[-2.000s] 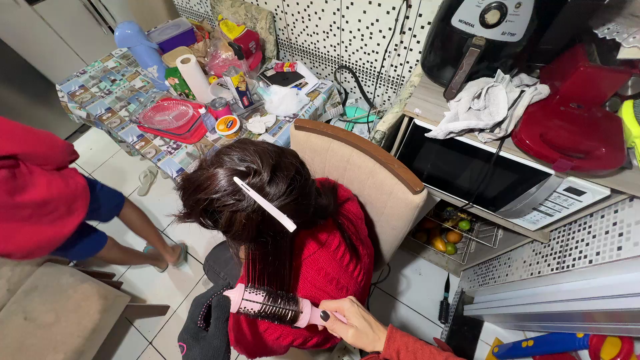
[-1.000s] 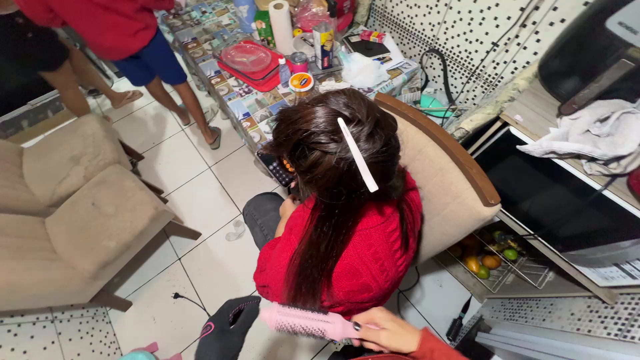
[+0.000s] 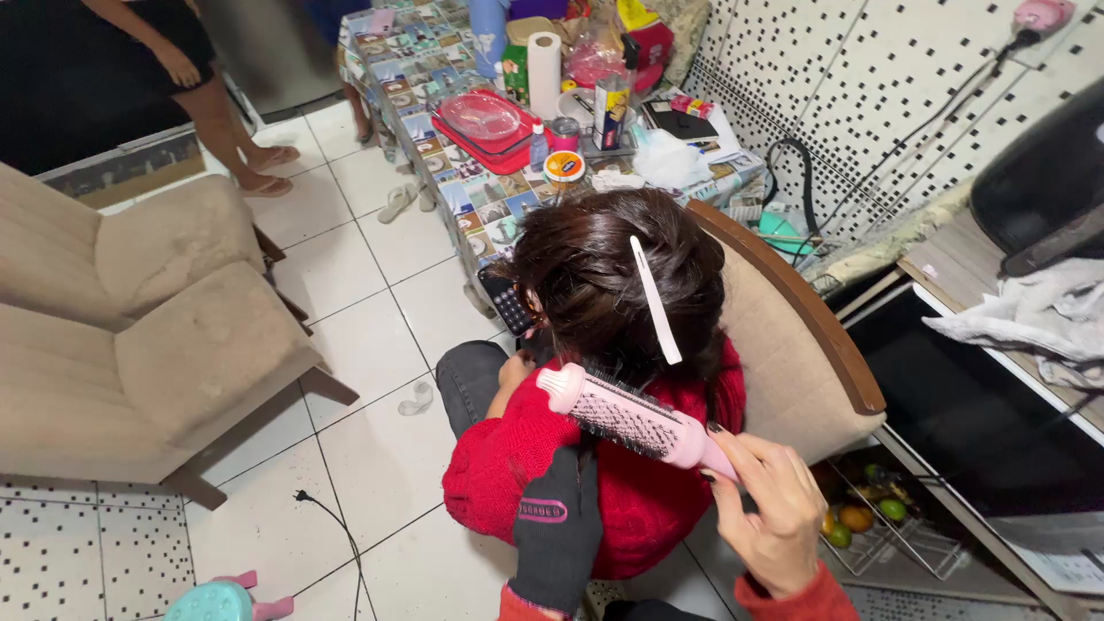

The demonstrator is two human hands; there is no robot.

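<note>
My right hand (image 3: 768,504) grips the handle of a pink round hot-air brush (image 3: 630,423), held across the upper back of a seated person in a red knit sweater (image 3: 492,466). My left hand (image 3: 556,526), in a black heat glove, is beneath the brush, against the person's back; its fingers are hidden behind the brush and hair. The dark hair (image 3: 604,285) is gathered up on the head, with a long white hair clip (image 3: 655,302) in it. A phone (image 3: 507,297) is in front of the seated person.
The person sits on a beige upholstered chair (image 3: 776,345). Ahead, a cluttered table (image 3: 466,207) carries a red tray (image 3: 487,129) and paper towels (image 3: 543,76). Empty beige chairs (image 3: 207,354) stand left, a black plug and cord (image 3: 332,509) lie on the floor, and another person's legs (image 3: 224,129) show upper left.
The brush has moved up from the lower ends of the hair to the upper back. My gloved left hand has risen from the lower left to the person's back.
</note>
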